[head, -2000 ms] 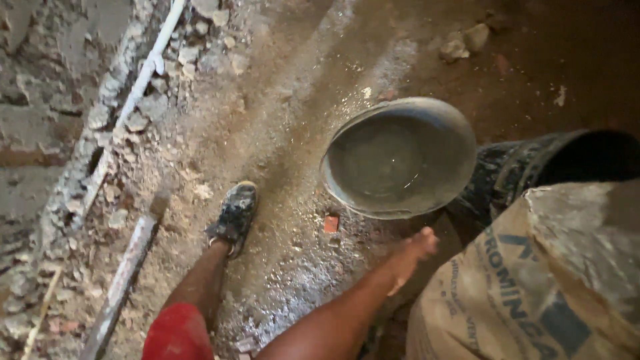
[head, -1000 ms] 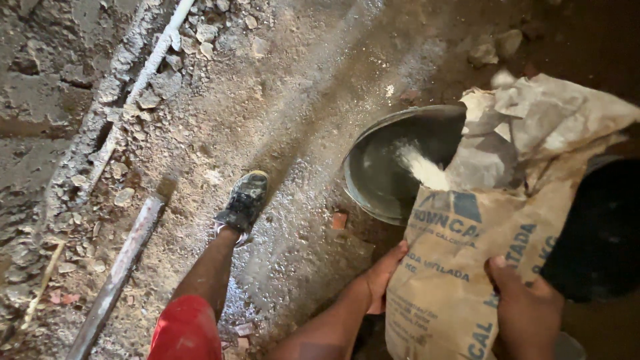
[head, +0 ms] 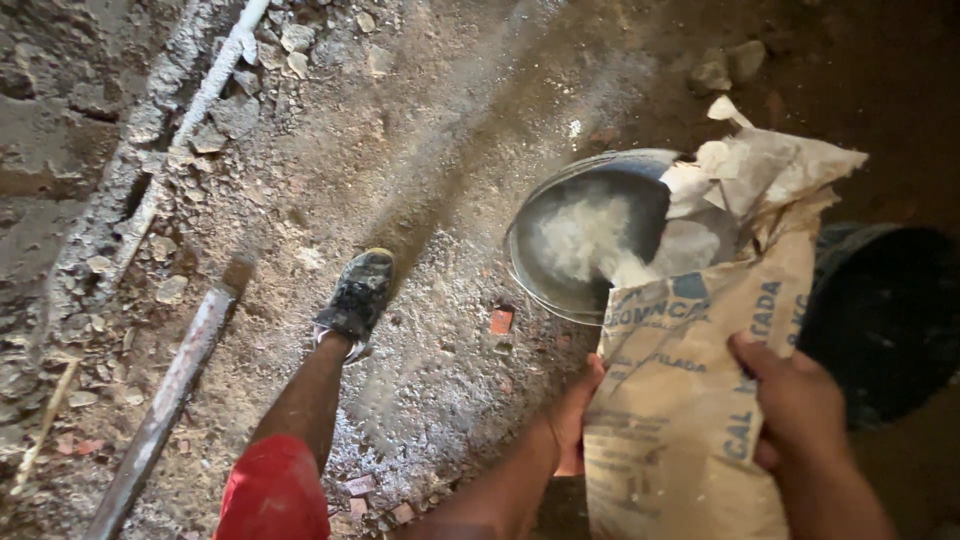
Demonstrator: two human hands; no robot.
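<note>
A torn brown paper sack of lime (head: 675, 390) is tilted over a round bucket (head: 555, 187), its ragged mouth overlapping the rim. Pale powder (head: 592, 232) spills from the mouth and spreads as a cloud within the bucket. My left hand (head: 577, 420) holds the sack's left side, the fingers partly hidden behind it. My right hand (head: 795, 397) grips the right side, thumb on the printed paper. The sack hides the bucket's right part.
A second, dark bucket (head: 885, 322) stands behind the sack at right. A long bar (head: 165, 420) lies at lower left, near rubble and a white pipe (head: 217, 75) along the wall. A brick fragment (head: 501, 320) lies near my shoe (head: 360, 292).
Two seconds ago the sack stood at lower right and one hand reached near the bucket. Both hands then held it over the bucket; the powder cloud has since spread.
</note>
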